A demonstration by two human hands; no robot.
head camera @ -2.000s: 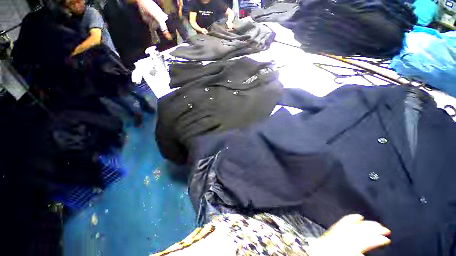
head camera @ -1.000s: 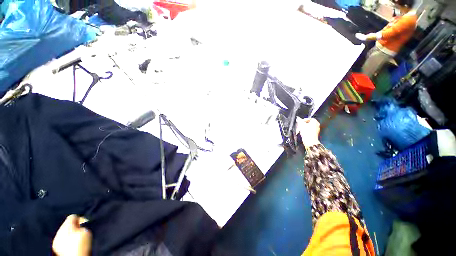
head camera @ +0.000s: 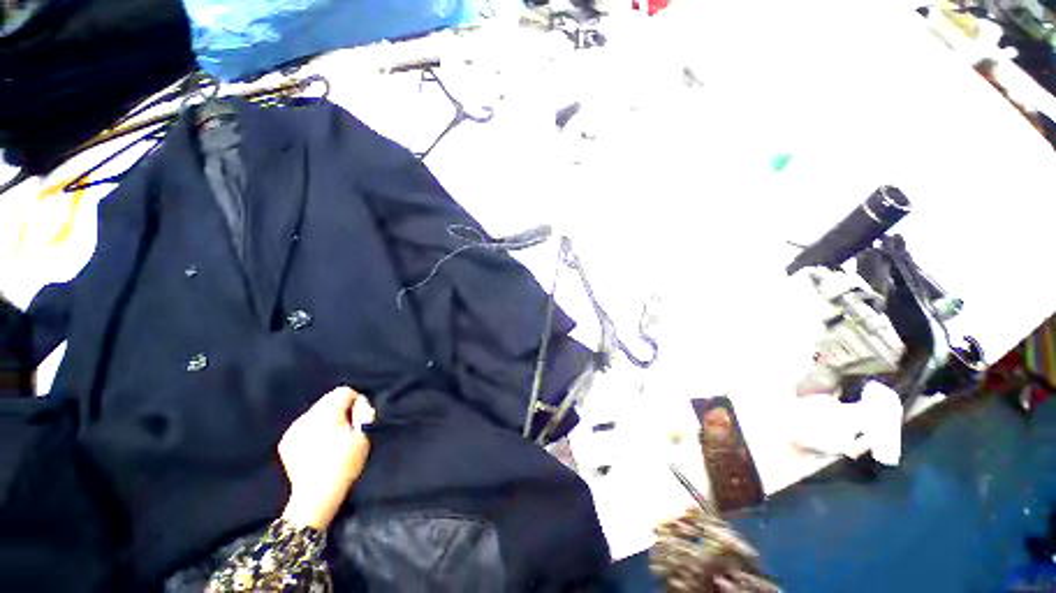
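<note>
A large navy double-breasted coat [head camera: 347,278] lies front up on the table, collar away from me, with shiny buttons and part of its dark lining [head camera: 434,550] showing near its lower edge. My left hand [head camera: 324,452] is closed at the coat's lower front, and cloth folds run out from its fingers. A small pale spot shows at its fingertips. A blurred patterned sleeve [head camera: 709,554] shows at the bottom, right of the coat. My right hand cannot be made out clearly there.
Black hangers [head camera: 602,330] lie beside the coat's sleeve and behind it. A small grey tool [head camera: 521,239] with a cord rests on the sleeve. A brown strip [head camera: 732,458], a black cylinder [head camera: 851,232] and a crumpled white thing [head camera: 863,423] are at right. A blue bag [head camera: 313,35] is behind.
The view has swung from the coats and people at left to the table's right, then partly back. My right hand, seen beside the black device a second ago, is no longer clearly visible.
</note>
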